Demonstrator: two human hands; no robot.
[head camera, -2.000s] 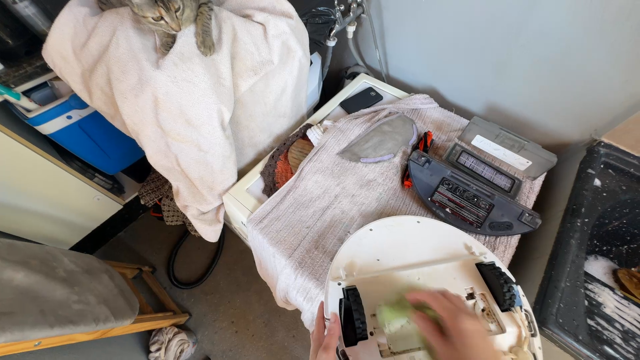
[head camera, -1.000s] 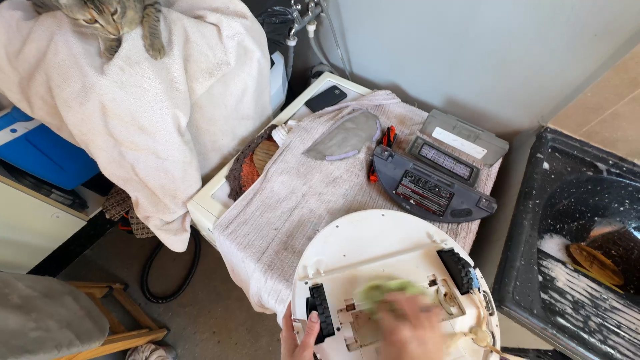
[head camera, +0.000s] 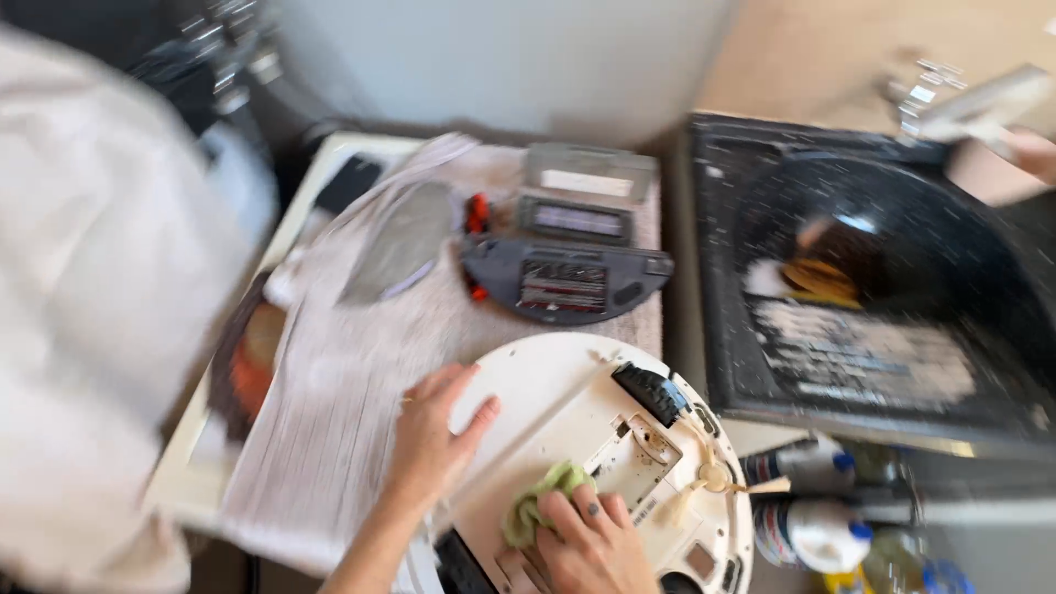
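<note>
An upturned white robot vacuum (head camera: 528, 396) shows its underside, with black wheels (head camera: 650, 393) and a side brush (head camera: 714, 477). Bunched under the fingers of my right hand (head camera: 590, 540) is a light green cloth (head camera: 540, 499), pressed on the casing. My left hand (head camera: 441, 437) rests at the vacuum's upper left rim, fingers spread. Beyond the vacuum, a dark grey dustbin part (head camera: 565, 280) lies on a pale towel (head camera: 330, 396), near a filter (head camera: 577, 220) and a grey translucent cover (head camera: 590, 173). A grey mop pad (head camera: 403, 239) lies left of them.
A black speckled sink (head camera: 718, 346) stands at the right, with a brown object (head camera: 821, 276) inside. Bottles (head camera: 813, 528) stand below it. Draped pale fabric (head camera: 91, 289) fills the left. A dark phone-like object (head camera: 351, 181) lies on the white top's back corner. The view is partly blurred.
The view has swung right, bringing more of the sink in. The vacuum has turned, and my left hand has moved up along its rim. My right hand still has the green cloth.
</note>
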